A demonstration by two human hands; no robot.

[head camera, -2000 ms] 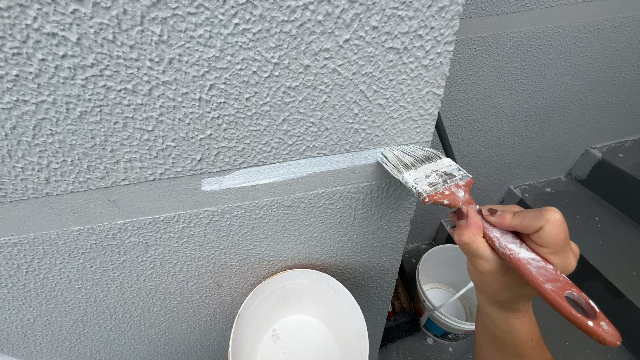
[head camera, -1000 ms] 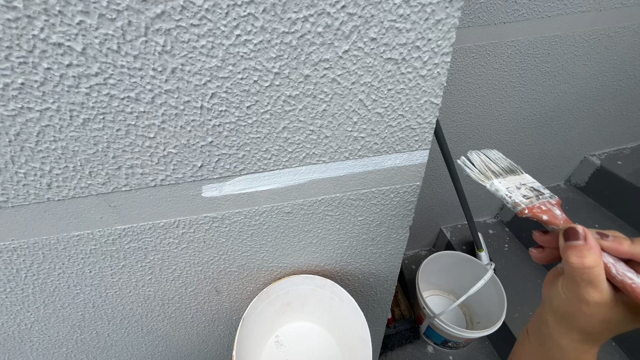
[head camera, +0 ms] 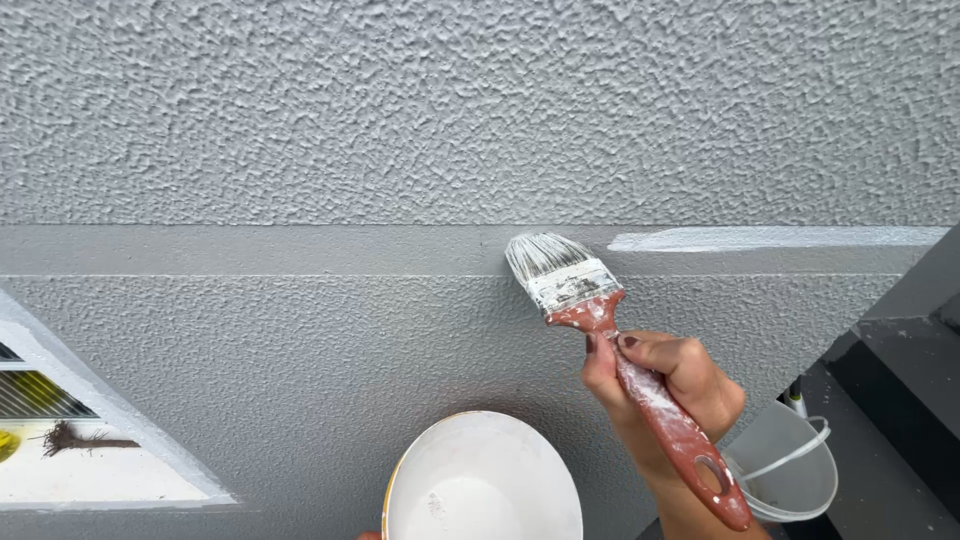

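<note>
My right hand grips a red-handled paintbrush, its thumb and fingers near the neck of the handle. White paint coats the bristles, which are over the smooth grey band of the wall; whether they touch it I cannot tell. Right of the bristles a white paint stroke runs along the band's upper part. Below is a white round container with white inside. Only a fingertip of my left hand shows at the container's lower left, so its hold is mostly hidden.
Textured grey wall lies above and below the band. At lower left is a white-edged window opening with a dark bristly object on its sill. A white bucket with a handle stands at lower right, beside dark paint-spotted steps.
The view has shifted left along the wall. The brush, off the wall's right edge a second ago, is now over the band, left of the white stroke. The window opening has come into view.
</note>
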